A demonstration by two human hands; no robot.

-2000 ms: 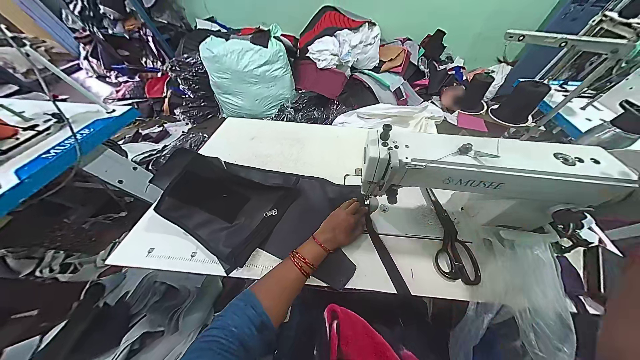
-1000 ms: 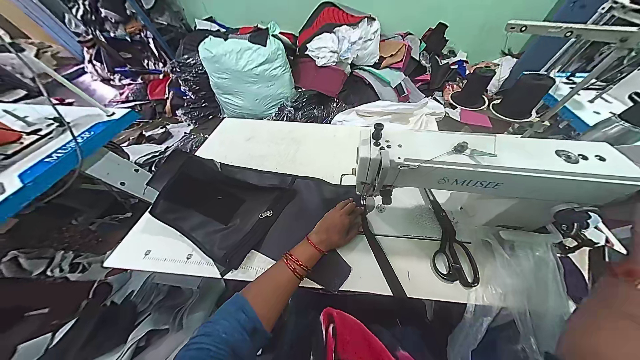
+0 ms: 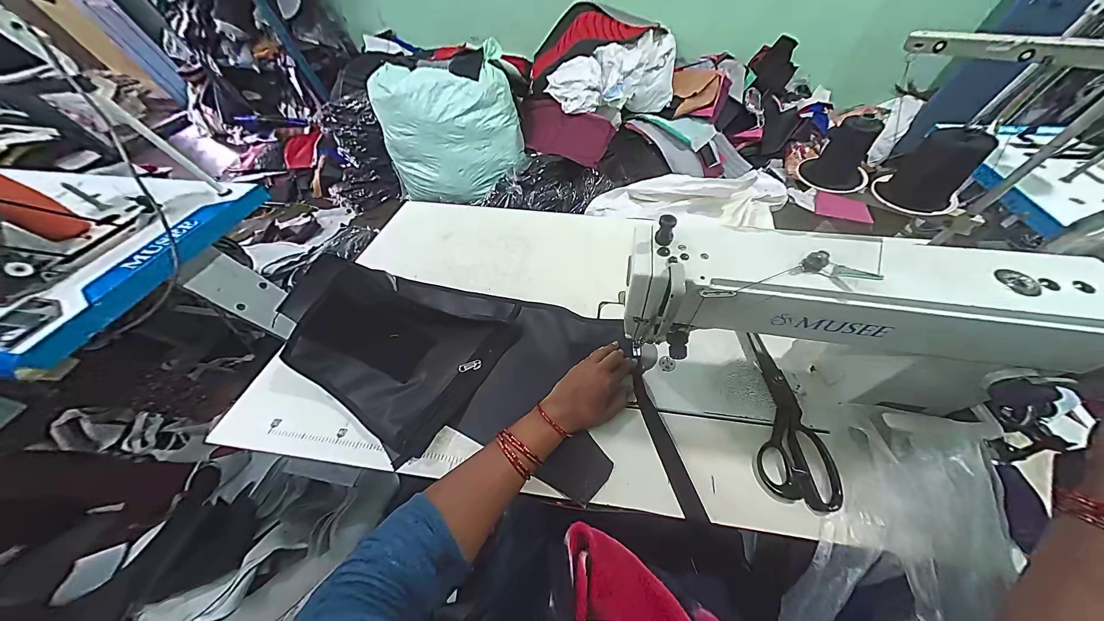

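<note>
My left hand [image 3: 593, 388] lies on dark grey fabric [image 3: 552, 345] beside the presser foot of a white Musee sewing machine [image 3: 828, 302], its fingertips close to the needle. The fabric spreads left over the table and bears a black zipped panel with a metal zipper pull [image 3: 470, 366]. A narrow black strip [image 3: 664, 448] runs from the needle area over the table's front edge. At the far right edge only my right wrist and part of my hand [image 3: 1088, 466] show, near the machine's handwheel end; its fingers are cut off by the frame. Black-handled scissors [image 3: 798, 457] lie right of the strip.
A clear plastic bag [image 3: 923, 492] hangs at the table's front right. Behind the table [image 3: 483, 241] are a pale green bag [image 3: 448, 129], cloth scraps and two black thread cones [image 3: 936, 168]. Another machine [image 3: 172, 250] stands at left. Red cloth [image 3: 612, 578] is below the front edge.
My right arm has shifted at the right edge, with the wrist bangles now in view. My left hand stays beside the presser foot, and the fabric shows no plain move.
</note>
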